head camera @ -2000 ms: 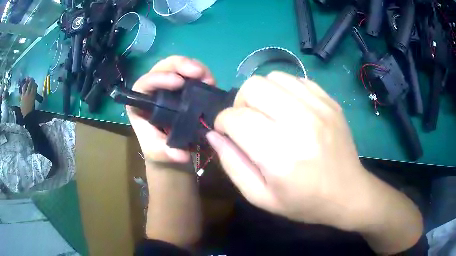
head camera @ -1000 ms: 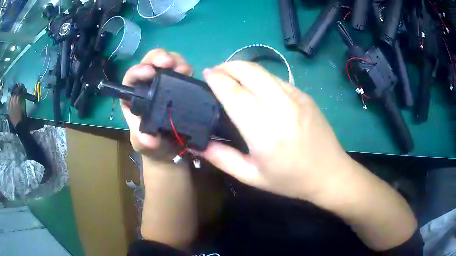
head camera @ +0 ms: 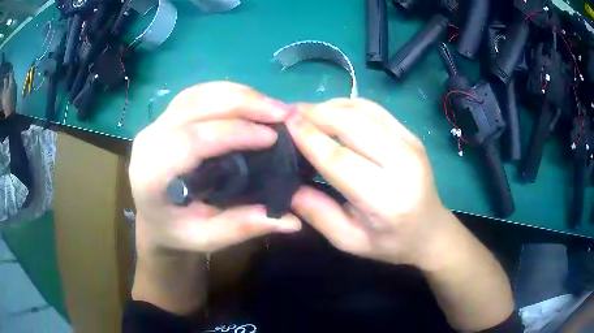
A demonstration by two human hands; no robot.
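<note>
A black device body is held between both hands at the picture's centre, somewhat blurred. Its short stem with a shiny pale tip points left toward the wearer's side. My left hand wraps around the stem side, fingers above and thumb below. My right hand grips the body's right side, with fingertips meeting the left hand's fingers at the top edge. The body's red wires and the far part of the device are hidden by the hands. A curved clear band lies on the green bench just beyond the hands.
Black units with red wires are heaped at the right. Another black heap and a clear band are at upper left. A cardboard box stands below the bench edge. Another person's hand shows at far left.
The device has turned so its stem tip faces more toward the camera, and its red wires are no longer visible. My left hand has come around it; both hands' fingertips now meet.
</note>
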